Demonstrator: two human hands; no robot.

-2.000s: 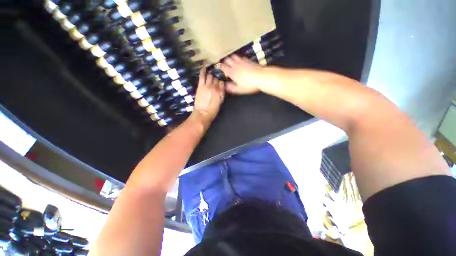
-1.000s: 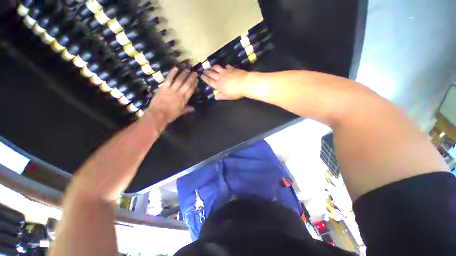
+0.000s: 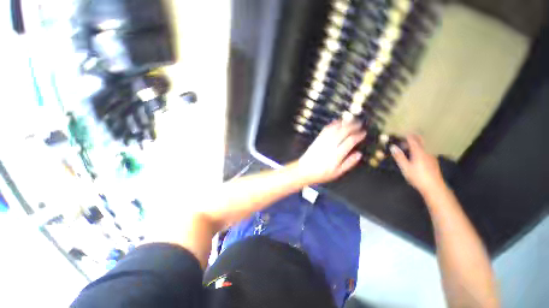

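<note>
Rows of black power adapters [image 3: 355, 66] with pale bands stand in the large black tote [image 3: 391, 192]. A tan cardboard sheet [image 3: 463, 78] lies in the tote, right of the long rows. My left hand [image 3: 334, 150] lies on the near end of the rows, fingers spread a little; what is under its fingertips is hidden. My right hand [image 3: 418, 162] is at the sheet's near corner, thumb and fingers apart, beside a few banded adapters [image 3: 378, 150]. The picture is blurred, and I cannot tell whether either hand grips a unit.
The tote's pale rim [image 3: 260, 114] curves at its left corner. Left of it is a bright, overexposed bench with a clump of black units [image 3: 129, 108] and larger dark objects behind. Small dark and green items lie farther left. Grey floor shows at the lower right.
The view has swung left, so the tote appears farther right and the bench shows. Both hands remain at the near ends of the rows; my right hand's fingers have spread from the units.
</note>
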